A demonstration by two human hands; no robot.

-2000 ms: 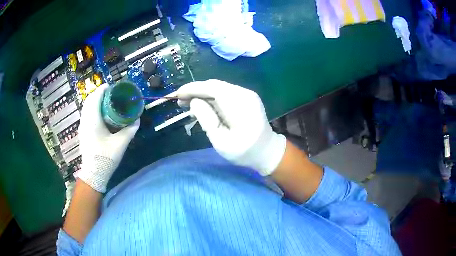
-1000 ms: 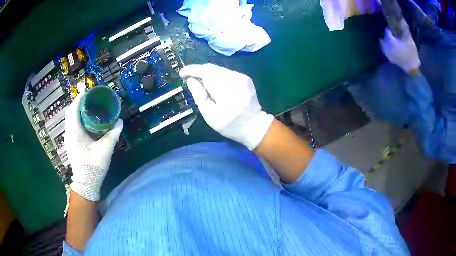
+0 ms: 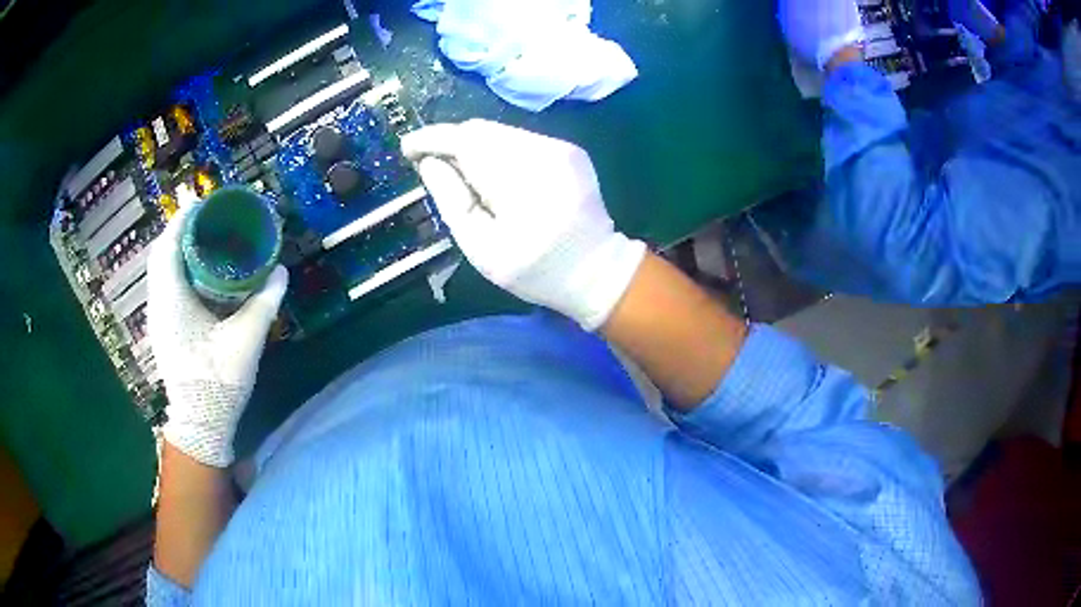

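Observation:
A large circuit board (image 3: 344,178) lies on the green bench mat, with white heatsink bars, yellow-and-black transformers (image 3: 166,136) and a blue-glowing area around two dark round parts. My left hand (image 3: 213,350), in a white knit glove, holds a green round open jar (image 3: 232,242) upright over the board's lower middle. My right hand (image 3: 522,213), gloved, is closed over the board's right edge, fingertips beside the blue area. A thin dark stick (image 3: 474,193), likely the brush, shows between its fingers. The brush tip is hidden.
A crumpled white-blue cloth (image 3: 533,53) lies beyond the board. At the upper right, a person's blue sleeve (image 3: 913,213) and gloved hand (image 3: 820,26) are beside another board (image 3: 907,42). The green mat's (image 3: 711,119) near edge runs toward the floor at right.
My right hand has moved away from the jar, where the stick reached in, to the board's right side. The jar moved left. The other person's arms have come into view at upper right.

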